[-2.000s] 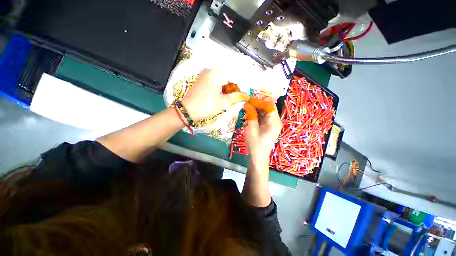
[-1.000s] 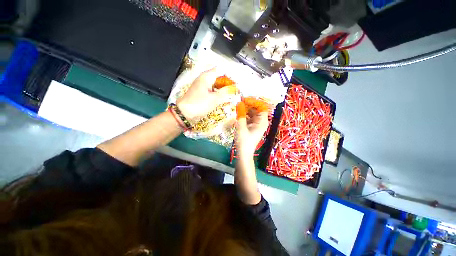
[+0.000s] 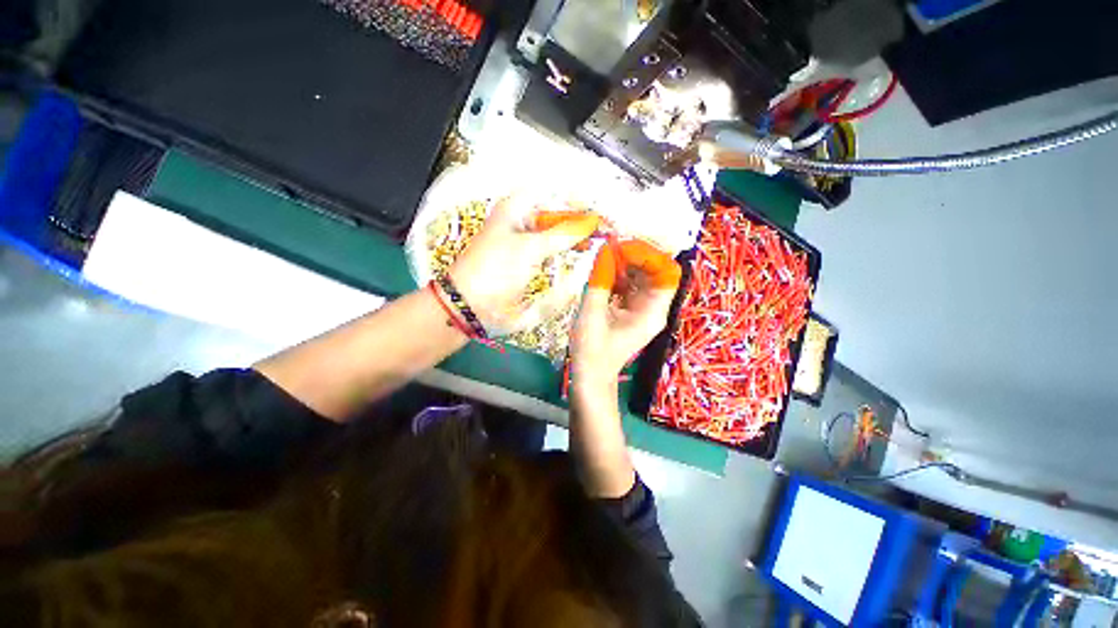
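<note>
My left hand point(image 3: 500, 264), with orange finger covers, is over a pale bag or dish with small gold parts point(image 3: 456, 233). My right hand point(image 3: 623, 307), also with orange covers, is just right of it, its thumb and fingertips curled near each other. The fingertips of both hands nearly meet in bright glare. A thin reddish piece seems to lie between them, but what each hand grips is too small and overexposed to tell. A black tray full of red pieces point(image 3: 736, 325) is right of my right hand. Some loose red pieces show beside my right wrist.
A dark metal press point(image 3: 650, 86) stands beyond my hands. A ribbed metal tube point(image 3: 944, 160) reaches it from the right. A large black tray point(image 3: 270, 111) with rowed red-tipped parts is upper left. A white strip point(image 3: 221, 276) lies near left. A small box point(image 3: 814, 358) sits right of the red tray.
My left fingers have straightened towards my right fingertips. My right hand has turned slightly and its curled fingers show a gap. The view has shifted a little.
</note>
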